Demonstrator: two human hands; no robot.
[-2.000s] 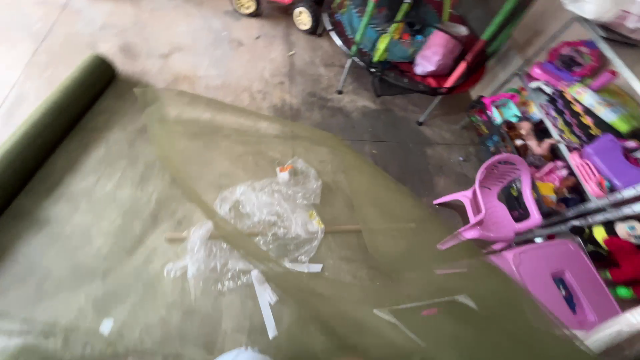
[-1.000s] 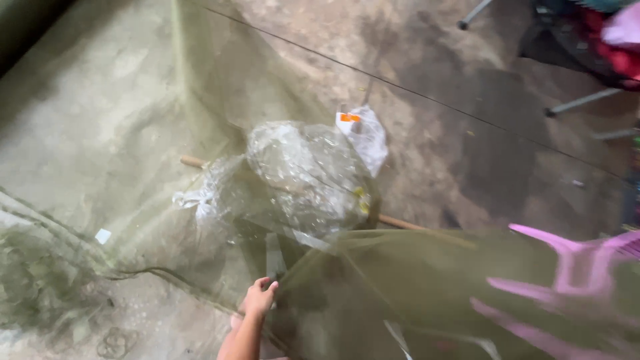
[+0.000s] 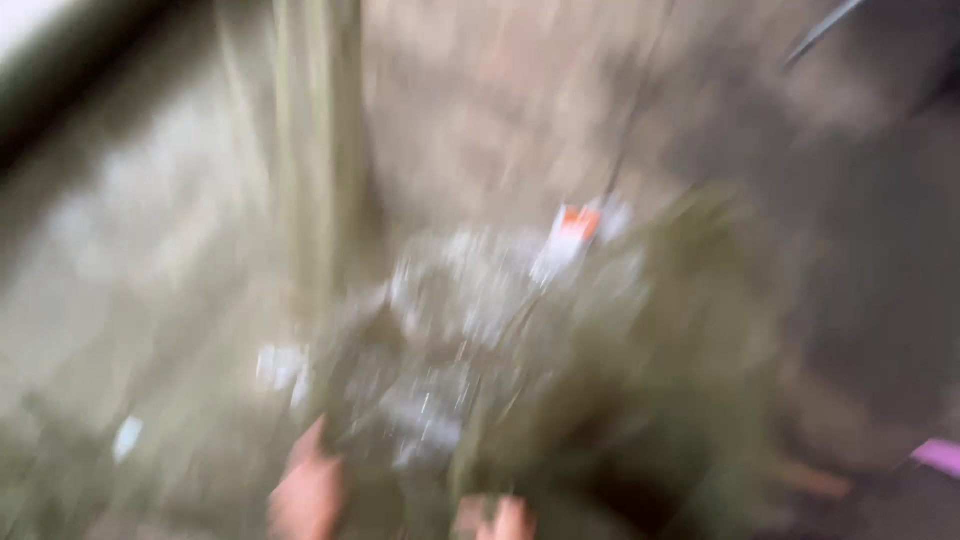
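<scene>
Motion blurs the whole head view. My left hand (image 3: 307, 484) is at the lower edge, left of centre, over sheer olive-green netting (image 3: 690, 337). My right hand (image 3: 495, 517) shows only as fingertips at the bottom centre, against the gathered netting. Whether either hand grips it is too blurred to tell. Crumpled clear plastic film (image 3: 465, 285) lies just beyond both hands, among the folds. A white tag with an orange patch (image 3: 577, 225) is at its far right end.
A dark green roll (image 3: 82, 67) crosses the upper left corner. Brown, stained floor (image 3: 480, 97) shows beyond the netting. A small pale scrap (image 3: 127, 439) lies at lower left. Part of a pink plastic object (image 3: 937, 456) shows at the right edge, and a metal leg (image 3: 825, 30) at upper right.
Two hands are now in view, where one showed a second ago and none before that. The netting on the right has been drawn inward into folds around the plastic. The view has shifted closer.
</scene>
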